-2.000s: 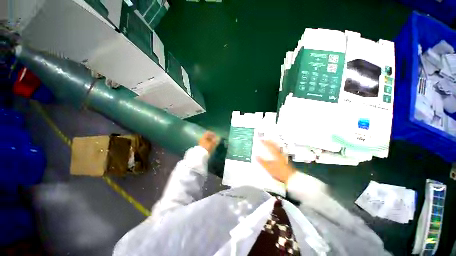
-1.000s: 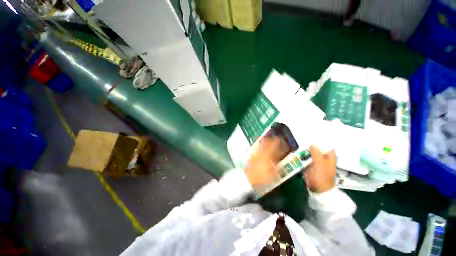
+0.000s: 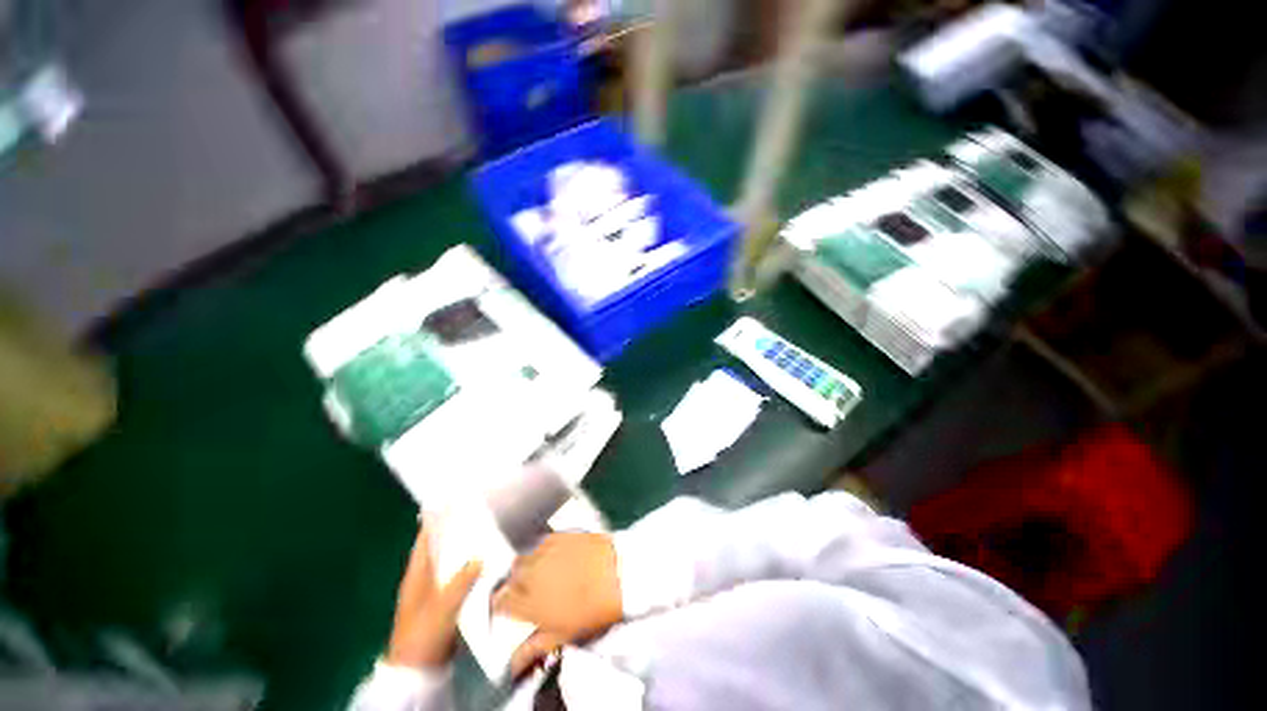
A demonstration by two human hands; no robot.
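My left hand (image 3: 428,604) grips the left side of a white carton (image 3: 479,628) held low at the bottom of the view. My right hand (image 3: 567,586) is on the carton's right side, fingers curled at its edge. The carton is blurred and partly hidden by the hands; a grey patch shows near its top. Just beyond it on the green bench lies a stack of flat carton blanks (image 3: 486,396), white and green with a black device picture.
A blue bin (image 3: 611,322) of white packets stands beyond the stack. White paper inserts (image 3: 711,421) and a label sheet (image 3: 789,370) lie right of the stack. More carton blanks (image 3: 917,257) are stacked further right. A red plastic object (image 3: 1070,514) is below the bench.
The view has swung to the right, bringing in the far blanks and the red object. The carton, opened out a second ago, is now narrower and lower between my hands.
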